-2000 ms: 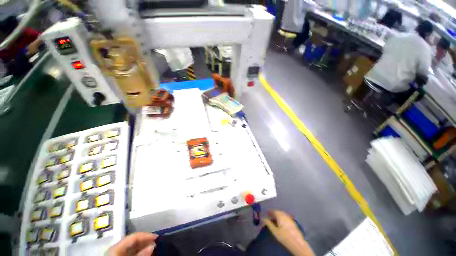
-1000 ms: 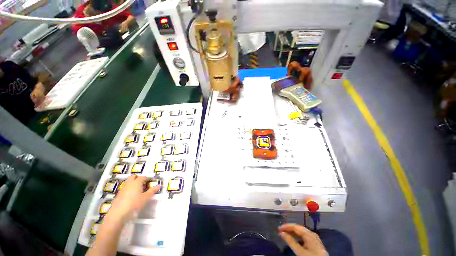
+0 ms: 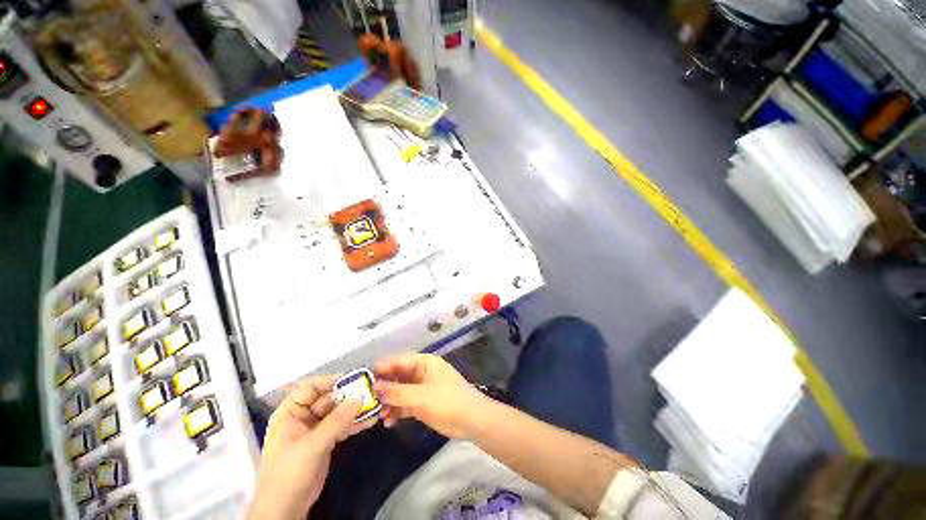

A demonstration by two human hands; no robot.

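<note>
A small rounded square unit [image 3: 357, 393] with a dark edge and a white-yellow face is held in front of the machine's near edge. My left hand [image 3: 310, 427] grips its left and lower side with fingers and thumb. My right hand [image 3: 421, 391] has its fingertips at the unit's right edge. The red-brown fixture [image 3: 382, 251] lies on the machine bed with another unit [image 3: 360, 233] in its pocket. The white blister tray [image 3: 225, 381] at the left holds rows of similar units.
The brass dispensing head [image 3: 132, 76] hangs at the upper left. A spare red-brown block [image 3: 249, 142] and the teach pendant [image 3: 406, 106] are at the bed's rear. The red emergency stop [image 3: 490, 303] is on the front edge. White stacks [image 3: 726, 376] stand on the floor at right.
My left hand has moved from the tray to in front of the machine with a unit. My right hand has come up and left to meet it. The view has turned right and down.
</note>
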